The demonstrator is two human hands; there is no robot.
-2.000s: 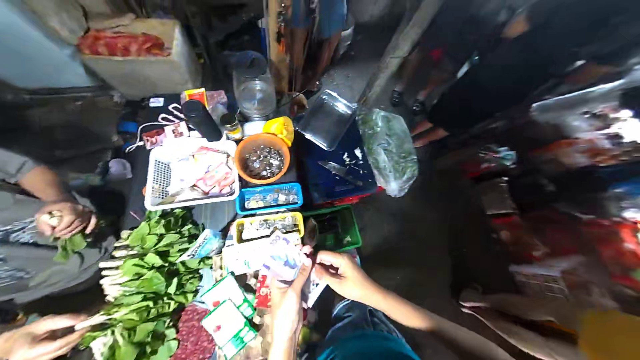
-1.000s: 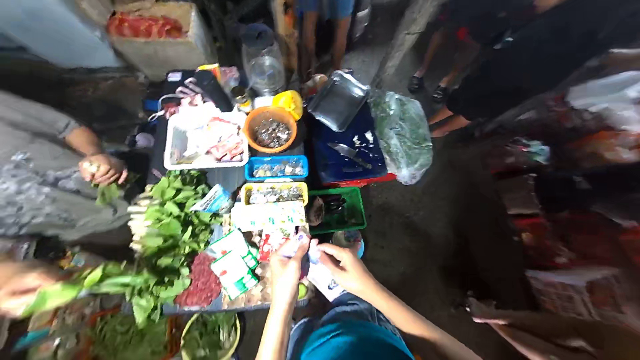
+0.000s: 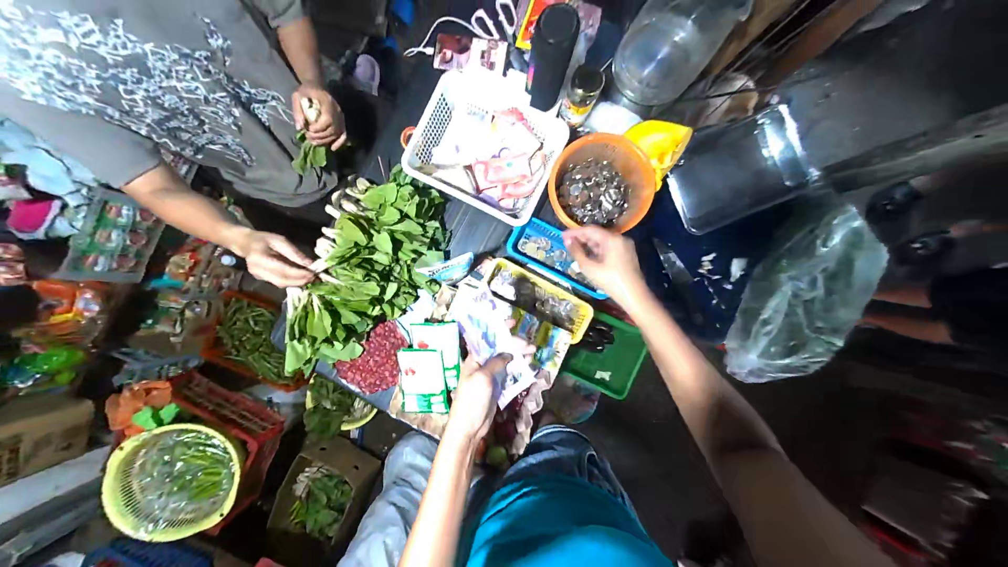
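My left hand grips several pale purple banknotes above the near edge of the stall table. My right hand is over the blue plastic basket of coins, its fingers curled; whether a coin is between them cannot be told. Just beyond it stands an orange bowl full of coins. A yellow basket with coins lies between my two hands. Farther off, a white plastic basket holds banknotes.
Leafy greens and red packets lie at left, where a person's hand touches the stems. Green-and-white packets sit beside my left hand. A green tray, a knife and a plastic bag are at right.
My right hand has moved away from my left hand, out to the blue coin basket. My left hand keeps the banknotes. The other person's near hand has moved to the greens. The view has turned.
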